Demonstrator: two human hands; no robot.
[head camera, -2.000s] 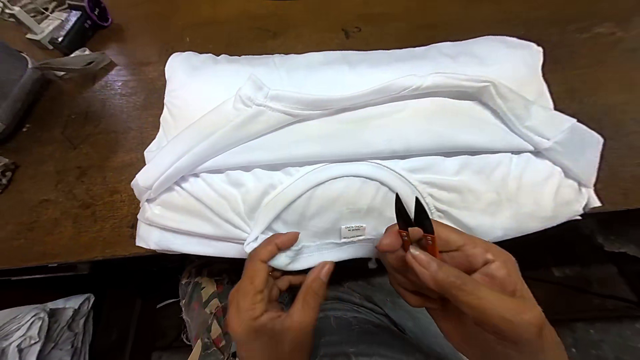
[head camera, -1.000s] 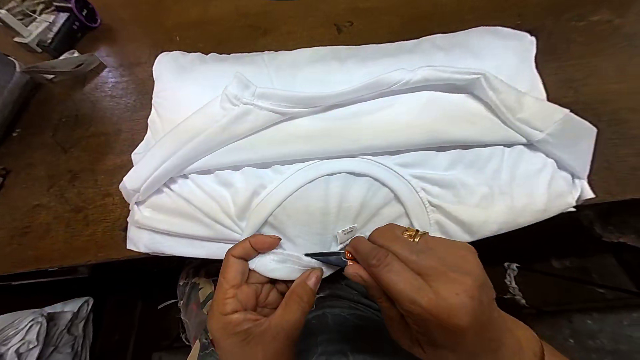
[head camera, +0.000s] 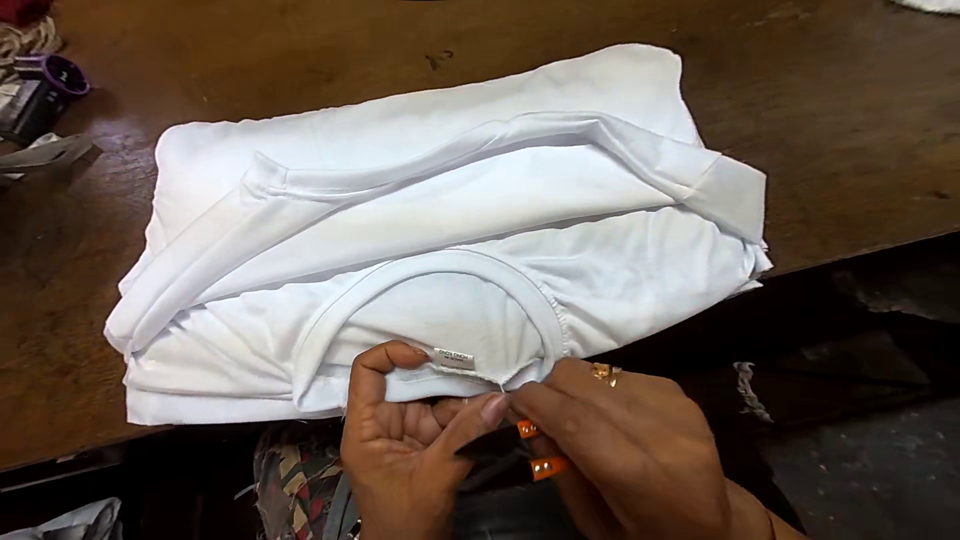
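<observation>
A white T-shirt (head camera: 630, 277) lies folded and rumpled on the wooden table, its round ribbed collar (head camera: 457, 259) toward me. My left hand (head camera: 412, 435) pinches the collar's near edge between thumb and fingers, beside a small white neck label (head camera: 454, 358) that bears writing. At the collar seam just right of the label, the fingertips of my right hand (head camera: 622, 435) meet my left thumb and pinch the fabric or a thread there. Thread snips with orange handles (head camera: 547, 469) are tucked in my right hand, their dark blades pointing left below the collar, somewhat blurred. A gold-coloured ring is on a right finger.
On the dark wooden table (head camera: 847, 97), a black device with a purple ring (head camera: 64, 75) and cloth strips (head camera: 49, 157) are at the far left. White cloth (head camera: 82, 521) shows at the lower left. Patterned fabric (head camera: 300, 480) hangs below the table's front edge.
The snips' blades pointed up two seconds ago, then lay at the collar edge by my left thumb; now they are below it. My right fingertips have come to pinch at the collar seam.
</observation>
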